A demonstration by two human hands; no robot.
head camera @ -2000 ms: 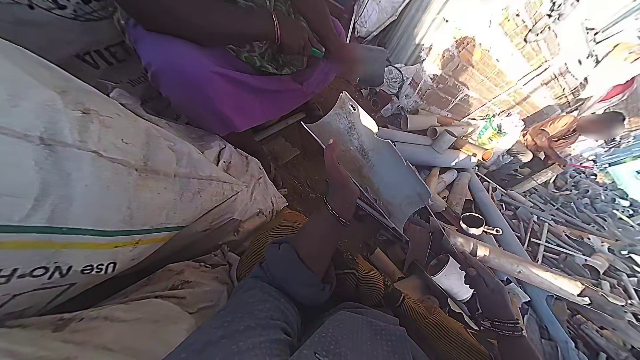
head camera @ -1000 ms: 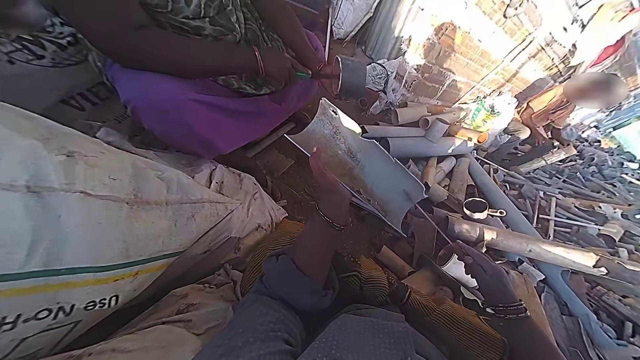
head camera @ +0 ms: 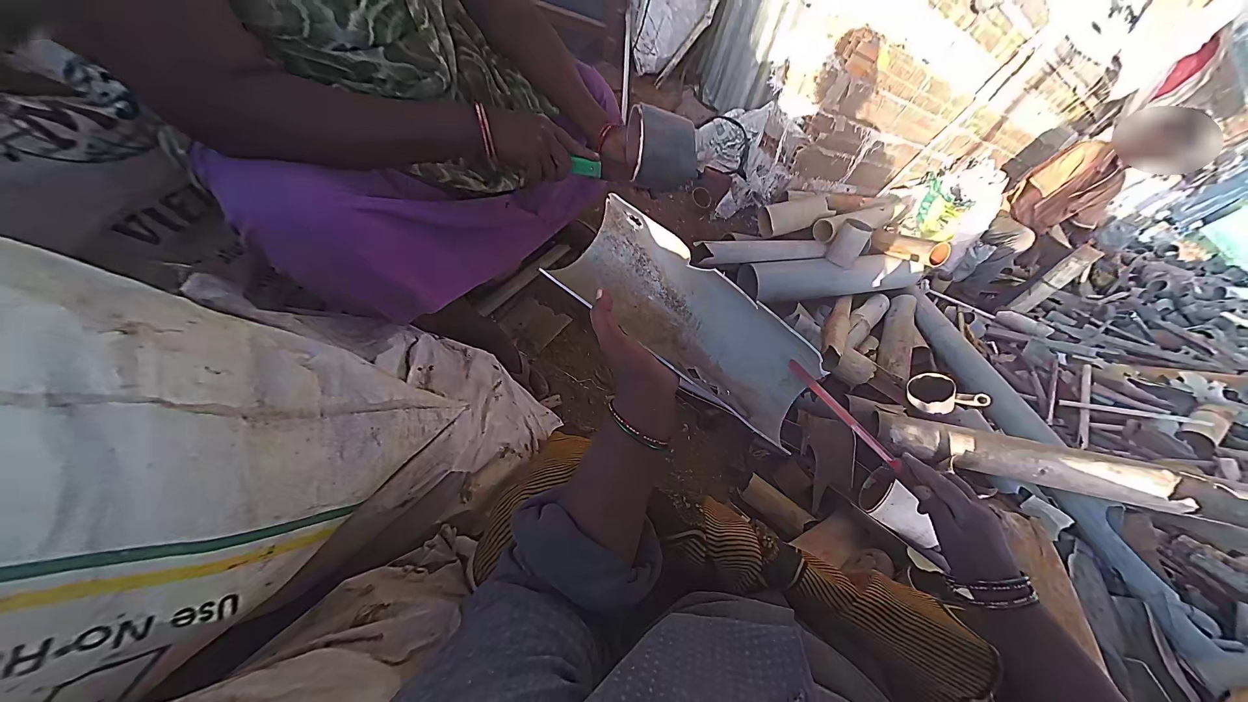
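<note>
My left hand [head camera: 632, 366] grips the near edge of a split piece of grey plastic pipe [head camera: 702, 317], its dirty hollow side up. My right hand [head camera: 946, 507] holds a thin reddish blade or strip [head camera: 843, 414], whose far end lies at the right end of the split pipe. Just beside my right hand is a short white pipe piece [head camera: 902, 512]. A metal cup with a handle [head camera: 933, 393] rests on the pipes beyond. Across from me, a person's hands hold a green-handled tool [head camera: 585, 167] and a short grey pipe [head camera: 665, 146].
Large woven sacks [head camera: 175, 419] fill the left side. Lengths of grey pipe [head camera: 829, 278] lie behind the split piece, and a long brownish pipe [head camera: 1053, 463] is at the right. A wide heap of pipe scraps [head camera: 1150, 361] stretches back towards another seated person and a brick wall [head camera: 858, 97].
The thin strip at my right hand now shows reddish, where it looked dark one second ago. My left hand stays on the split pipe. The view has shifted slightly.
</note>
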